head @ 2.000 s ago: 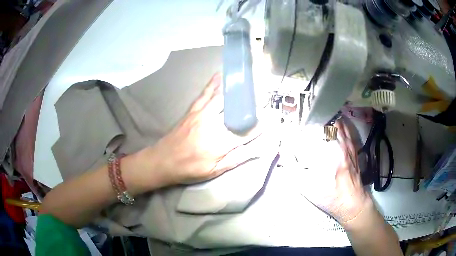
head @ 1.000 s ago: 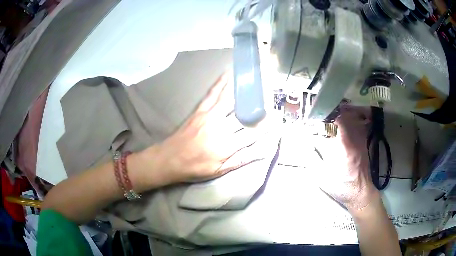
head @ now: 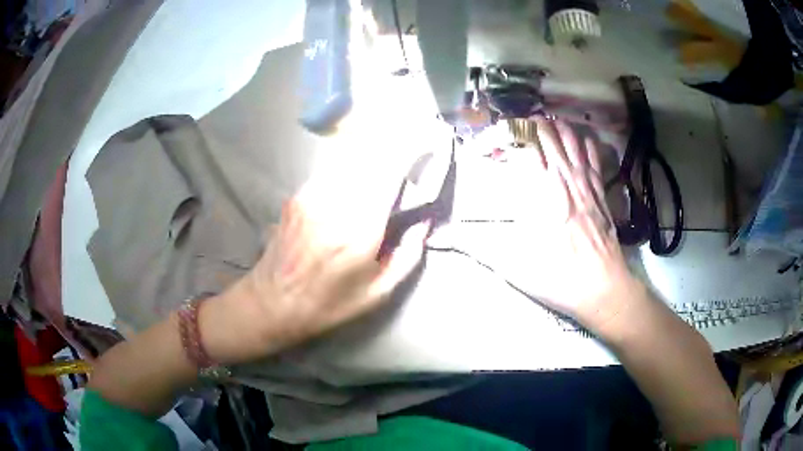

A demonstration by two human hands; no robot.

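A taupe-grey garment panel [head: 238, 97] lies bunched on the white table, glaring white under the lamp. My left hand [head: 330, 264] is left of the needle area [head: 475, 119], its thumb and fingertips closed on the panel's edge beside a dark raised fold [head: 431, 207]. Glare hides part of its fingers. My right hand [head: 585, 229] lies flat right of the needle area, fingers pointing away from me and slightly apart, nothing seen in it. Glare hides whether cloth lies under its palm.
The machine lamp [head: 326, 70] hangs above the panel. Black shears [head: 647, 185] lie just right of my right hand, with a thin dark stick [head: 729, 198] further right. A printed ruler [head: 731, 310] runs along the near edge. Grey cloth [head: 53, 132] drapes at far left.
The view has shifted, so machine and lamp sit higher in the picture. My left hand has gone from spread flat on the panel to pinching its edge. My right hand's fingers have spread slightly.
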